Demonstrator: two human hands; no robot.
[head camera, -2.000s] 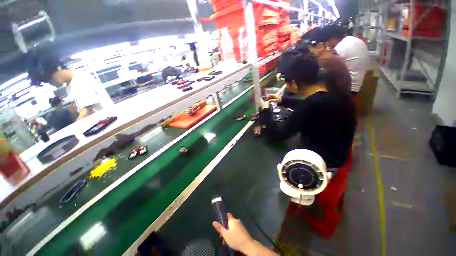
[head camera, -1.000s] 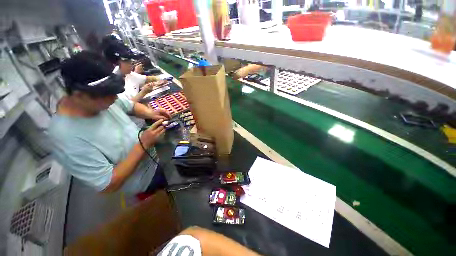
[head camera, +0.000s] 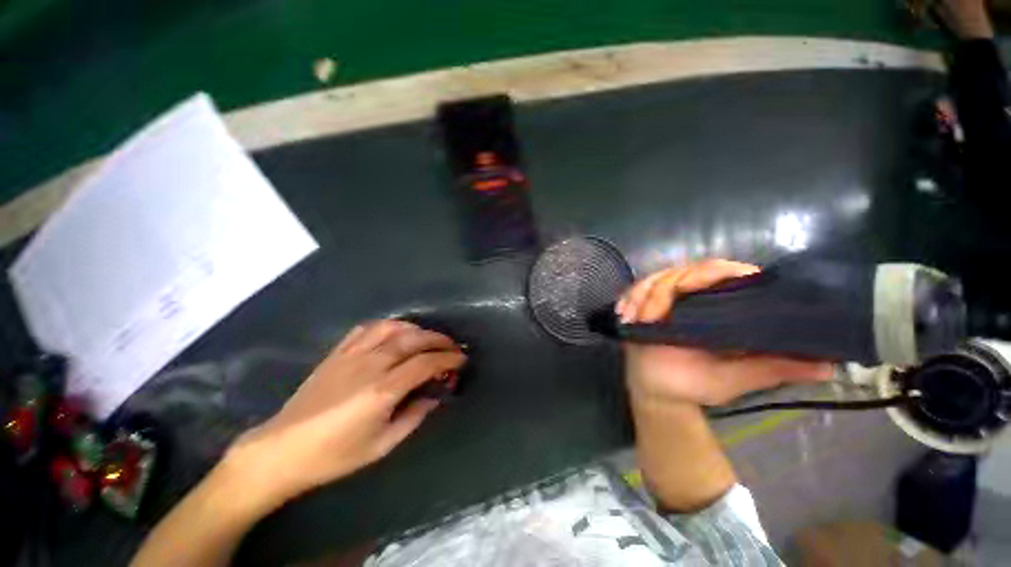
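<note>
My left hand (head camera: 371, 388) rests low over the dark mat with its fingers curled around a small dark unit (head camera: 449, 377), of which only the right end with a red spot shows. My right hand (head camera: 693, 343) is shut on a thick black electric screwdriver (head camera: 776, 313) with a pale band near its outer end; its narrow end points left over the round screw dish (head camera: 580, 286). The dish has a grey speckled surface and lies between my hands. The screwdriver's tip is blurred against the dish.
A black smartphone (head camera: 488, 177) with orange marks lies behind the dish. White paper (head camera: 155, 249) lies at left, with several units (head camera: 122, 471) below it. A cream edge (head camera: 665, 69) borders the green conveyor (head camera: 443, 28). A white fan (head camera: 953, 393) is at right. Another person's arm (head camera: 981, 111) shows upper right.
The view has swung from the neighbouring workers down to the bench. My left hand is now in view at the small unit. The screwdriver now lies sideways over the dish's right side.
</note>
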